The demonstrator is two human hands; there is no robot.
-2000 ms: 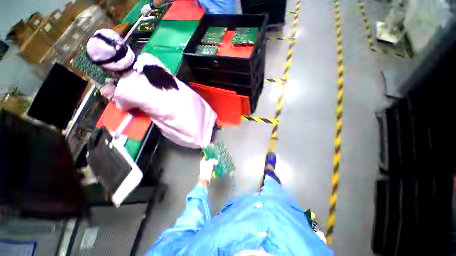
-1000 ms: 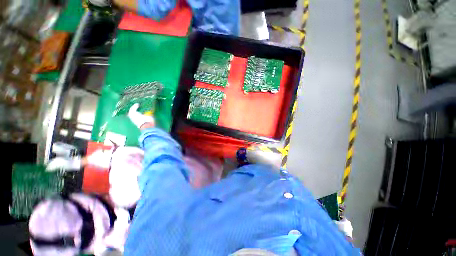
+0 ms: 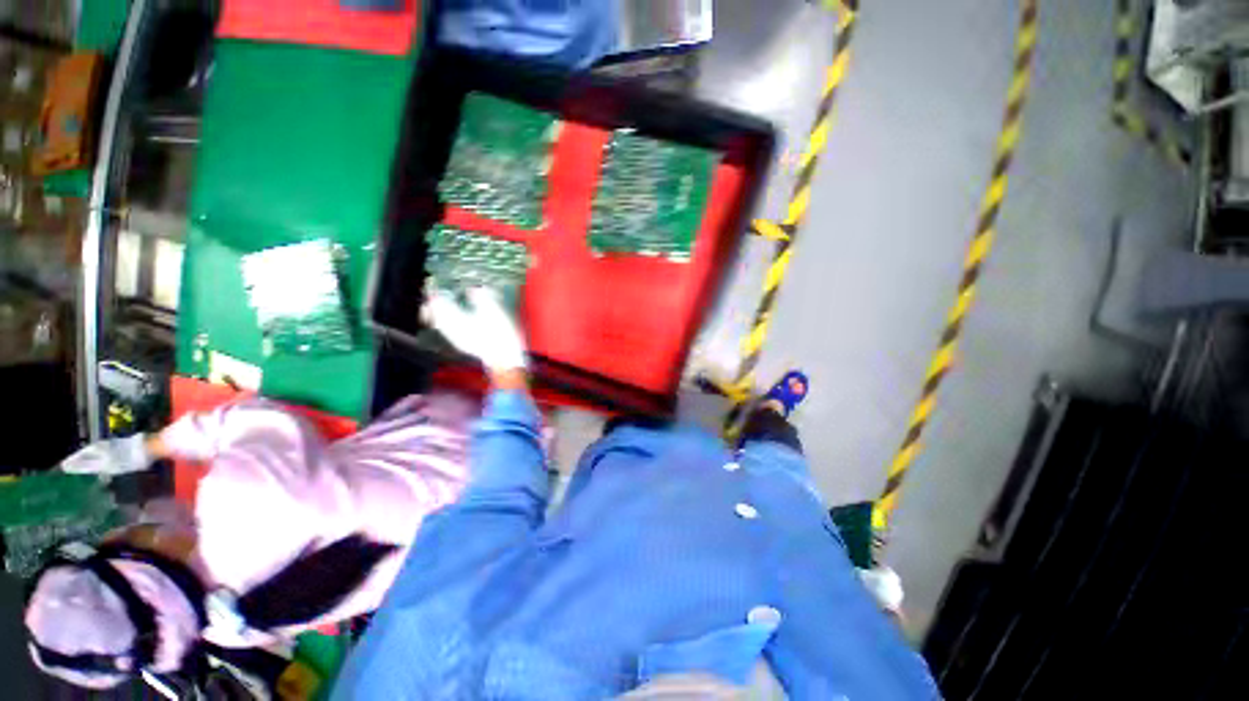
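Observation:
My left hand, white-gloved and blurred, is over the near left corner of a black tote. Its fingers are at the near edge of a green circuit board; whether they grip it cannot be told. Two more green boards lie on the tote's red liner, one at the far left and one at the right. Another board lies on the green mat, left of the tote. My right hand, small and partly hidden at my side, holds a green board.
A person in pink is at the lower left, with a gloved hand near another board. A person's blue sleeve is beyond the tote. Yellow-black floor lines run on the right. Black stacked totes stand at the lower right.
My left hand has let go of its board, now on the green mat, and moved right over the tote. My view has moved close to the tote. My right hand stays at my side.

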